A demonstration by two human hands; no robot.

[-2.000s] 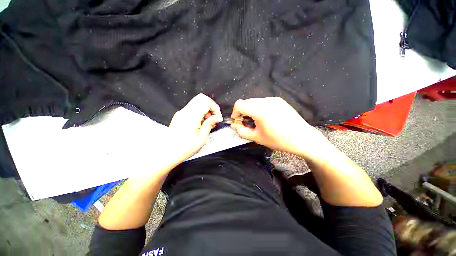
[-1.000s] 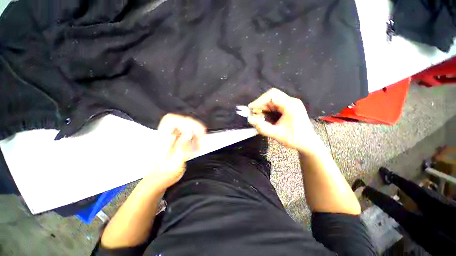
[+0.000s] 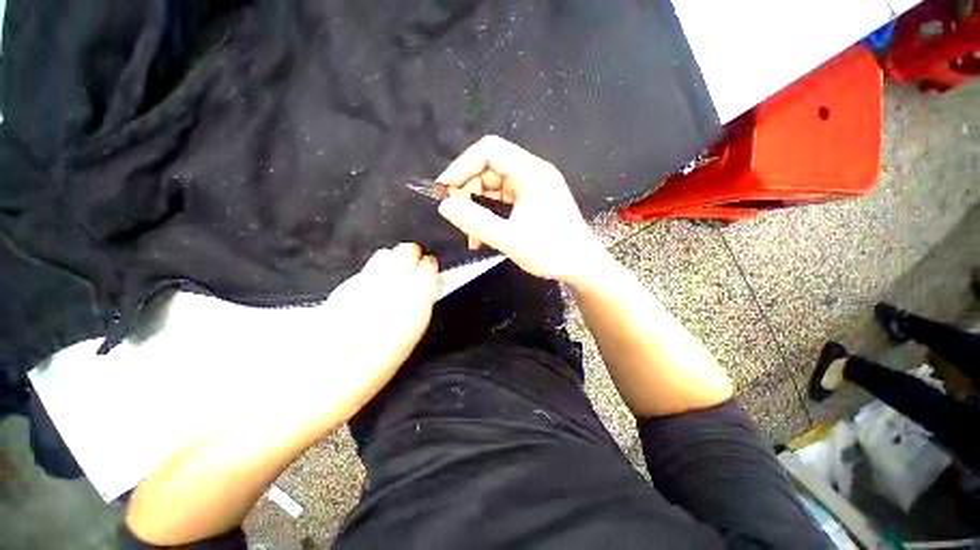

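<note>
A black jacket [image 3: 322, 140], specked with pale lint, lies spread over the white table. Its near edge runs along the table's front edge. My left hand [image 3: 392, 285] is at this near edge, fingers bent onto the cloth; its fingertips are partly hidden, and I cannot tell whether they pinch the edge. My right hand [image 3: 516, 210] is raised over the jacket and holds small thread snips [image 3: 428, 189], their metallic tips pointing left. The snips' dark handle is mostly hidden in the palm.
The white table [image 3: 129, 419] shows at the near left and upper right. A red plastic stool [image 3: 817, 134] stands at the right, with another red item behind it. Another person's legs [image 3: 897, 392] are at the lower right, near a box with white material [image 3: 892, 451].
The view has shifted, and the jacket sits further left. My right hand has moved up and left with the snips over the cloth. My left hand stays by the near edge.
</note>
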